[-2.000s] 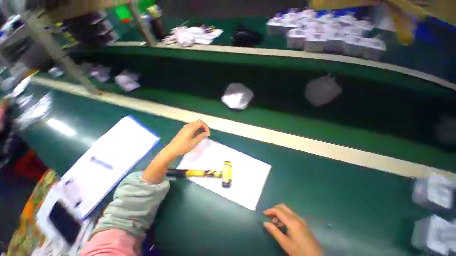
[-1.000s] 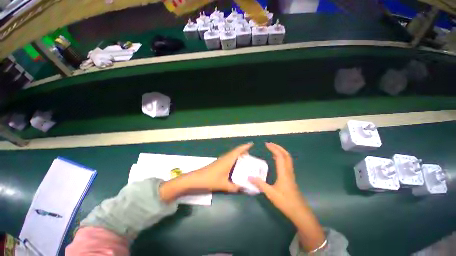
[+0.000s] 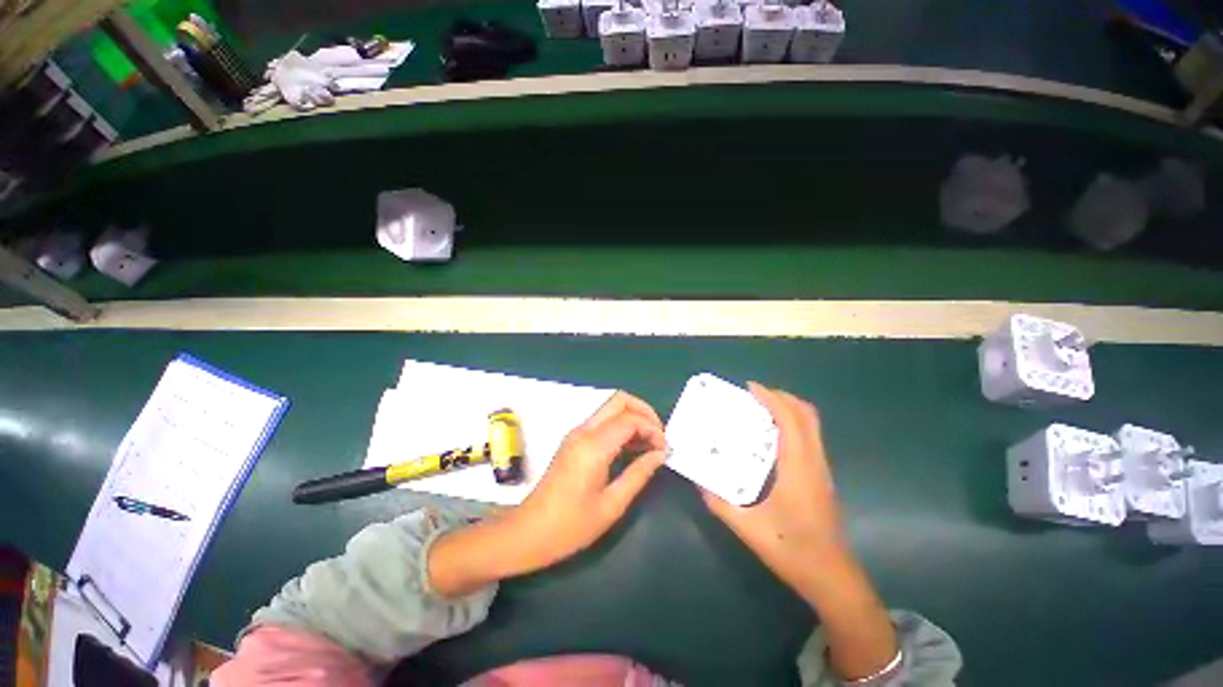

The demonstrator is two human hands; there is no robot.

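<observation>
A white plug adapter (image 3: 722,440) is held above the bench, a flat face with small holes turned up. My right hand (image 3: 794,503) grips it from the right and below. My left hand (image 3: 586,486) has its fingertips together at the adapter's left edge; whether they pinch it is unclear. A hammer with black handle and yellow head (image 3: 504,447) lies on white paper (image 3: 443,389), left of my left hand.
Set-aside adapters (image 3: 1066,472) stand at right, pins up. A clipboard (image 3: 161,470) with a pen (image 3: 150,507) lies at left. Beyond the cream strip (image 3: 537,317), adapters (image 3: 417,224) sit on the dark conveyor. An adapter batch (image 3: 718,30) and white gloves or cloth (image 3: 306,81) are across it.
Two seconds ago my hands were apart and empty. Since one second ago, the adapter has turned to show its holed face, and my left hand has drawn to its left edge, uncovering the hammer.
</observation>
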